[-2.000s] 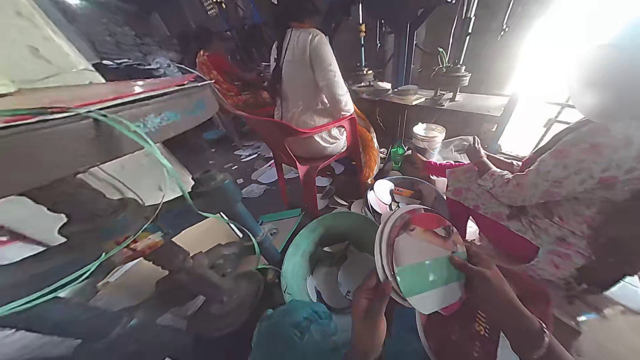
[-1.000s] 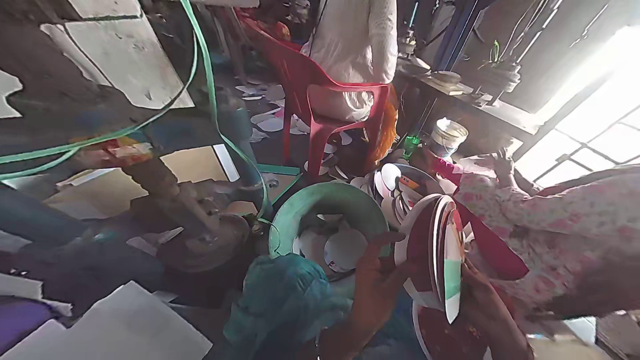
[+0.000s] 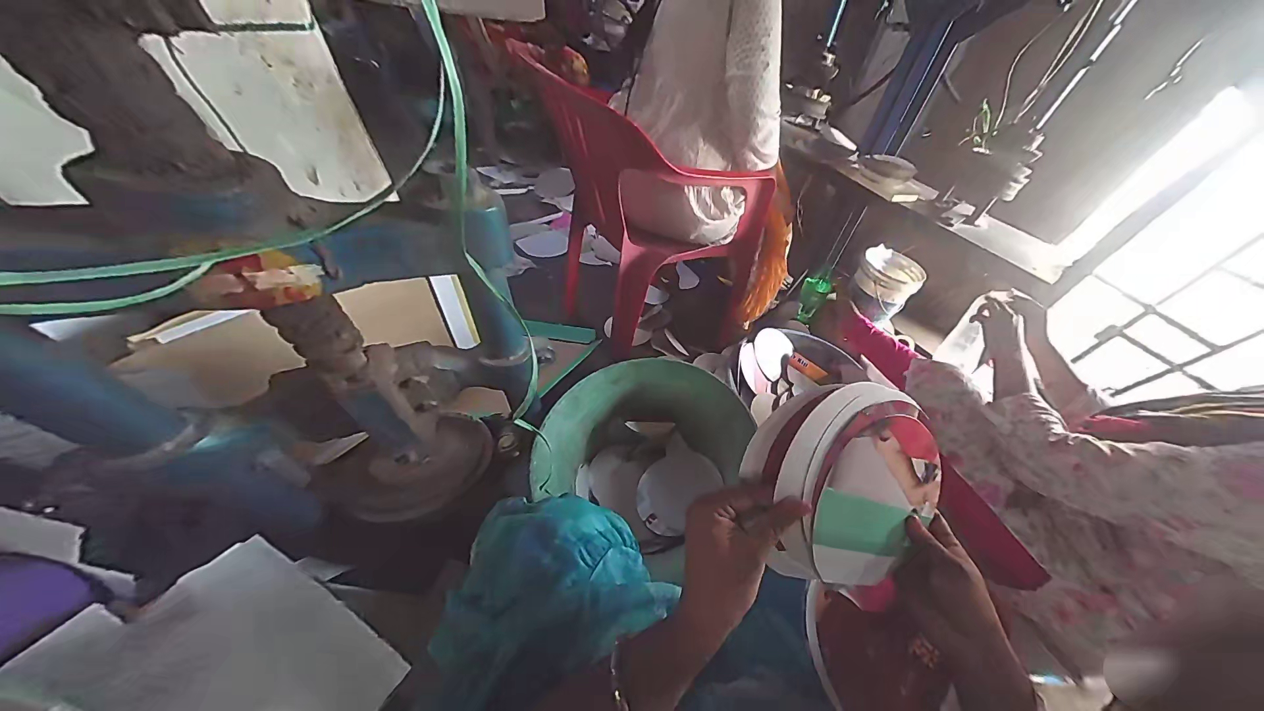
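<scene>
My left hand [image 3: 736,553] and my right hand [image 3: 943,573] grip a stack of round printed card discs [image 3: 859,494] between them, one at its left side and one at its lower right. The front disc has green, white and red areas, and the stack is slightly fanned. Just left of it stands a green round tub [image 3: 563,434] with white discs [image 3: 679,489] inside. Behind the stack, a metal basin [image 3: 839,355] holds more cut pieces. Below my hands lies a dark red printed surface [image 3: 869,652], partly hidden by my right hand.
A red plastic chair [image 3: 642,257] with a seated person is ahead. Another person in floral clothing [image 3: 1086,513] sits at the right. Machinery with a round base [image 3: 415,474] and green cord stands left; white sheets [image 3: 217,642] lie lower left. A white bucket [image 3: 889,276] stands beyond the basin.
The stack was edge-on one second ago; its printed face now shows again. My hands have kept hold of it. The view has swung markedly since two seconds ago.
</scene>
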